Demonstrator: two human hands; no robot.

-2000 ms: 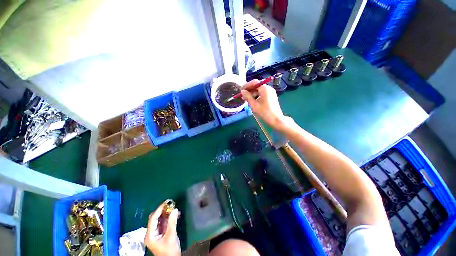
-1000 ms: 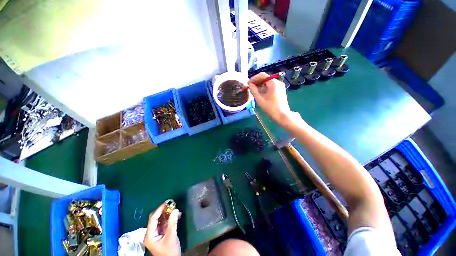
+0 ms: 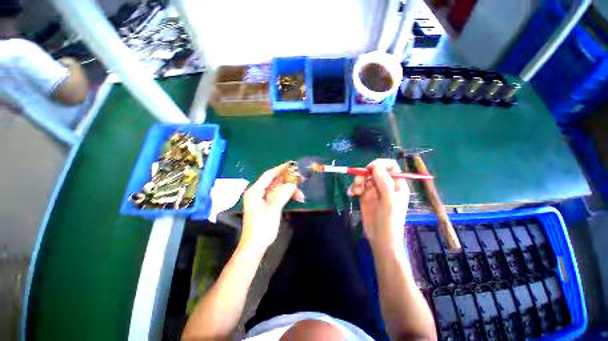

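My left hand [image 3: 265,205] holds a gold metal sleeve [image 3: 291,174] in its fingertips above the bench's front edge. My right hand [image 3: 383,194] holds a red-handled grease brush [image 3: 360,171], which lies level and points left. The brush's brownish tip is just right of the sleeve; I cannot tell if they touch. The white round grease tub [image 3: 376,77] stands at the back of the bench, with brown grease in it. The grey support plate [image 3: 313,190] is behind the hands and partly hidden.
A blue bin of sleeves [image 3: 212,160] is at left. Small bins [image 3: 291,104] and a cardboard divider box [image 3: 243,107] stand behind. A hammer [image 3: 437,203] lies at right, above a blue crate of black housings [image 3: 577,293]. Knob assemblies [image 3: 455,86] line the back right. A person [image 3: 40,80] is at far left.
My right hand has brought the brush from the tub back to the front, beside the sleeve. My left hand still holds the sleeve, now raised. The view has shifted, showing a person at left.
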